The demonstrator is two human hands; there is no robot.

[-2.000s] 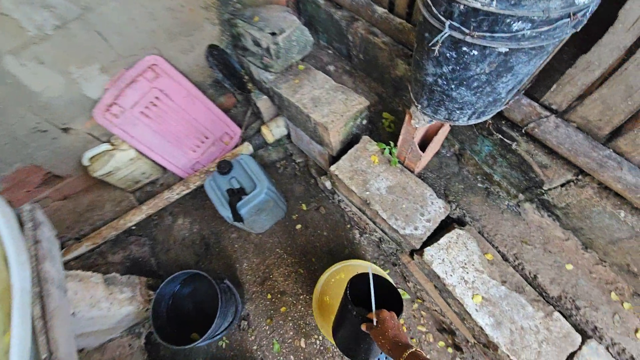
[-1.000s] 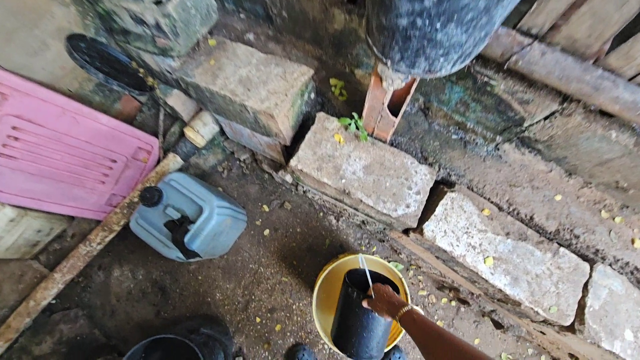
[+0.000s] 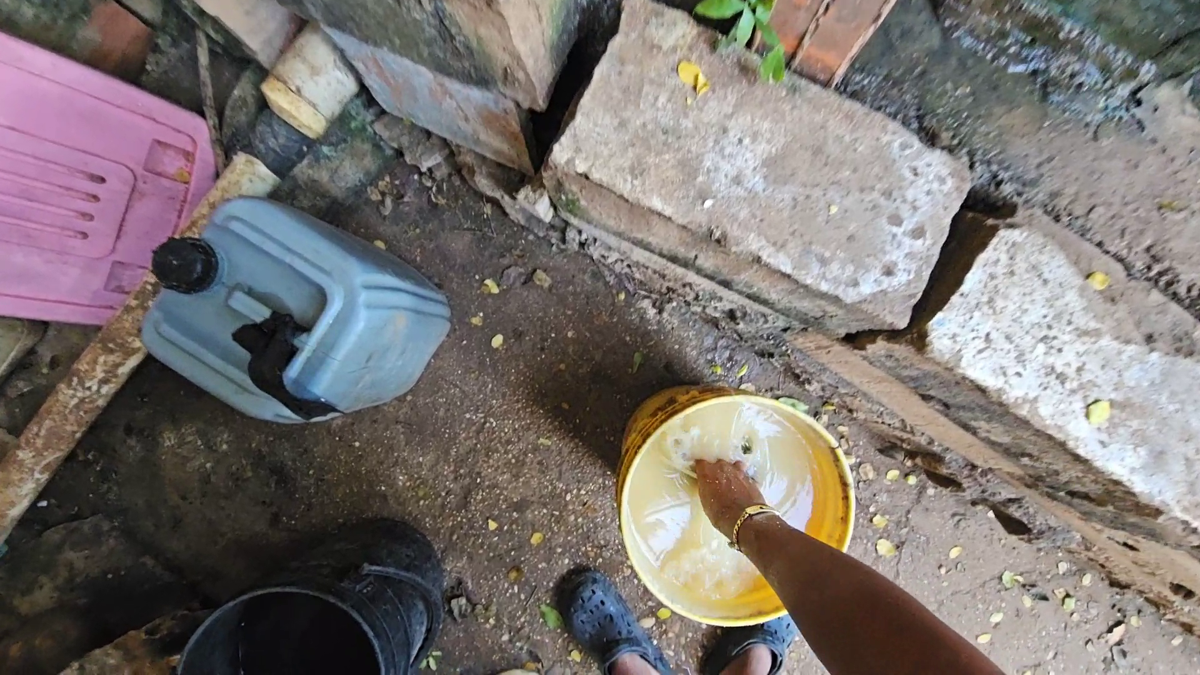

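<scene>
My right hand (image 3: 727, 492), with a gold-coloured bracelet at the wrist, reaches from the lower right into a yellow bucket (image 3: 832, 553). Its fingers are dipped in cloudy, pale yellowish liquid (image 3: 656, 506), which ripples and bubbles around them. The submerged fingertips are hidden, and whether they hold anything cannot be seen. My left hand is out of view. Beside the bucket's near side are my feet in dark clogs (image 3: 600, 614). A black bucket (image 3: 398, 586) stands at the lower left, its inside dark.
A grey-blue jerrycan (image 3: 375, 309) with a black cap lies left of centre. A rusty pole (image 3: 84, 412) and a pink plastic panel (image 3: 112, 159) are farther left. Large stone blocks (image 3: 759, 178) form an edge across the upper right. Small yellow leaves dot the ground.
The black cylindrical container with a thin handle, held by my right hand at the yellow bucket earlier, is no longer visible. The hand is now in the liquid. The view has moved closer.
</scene>
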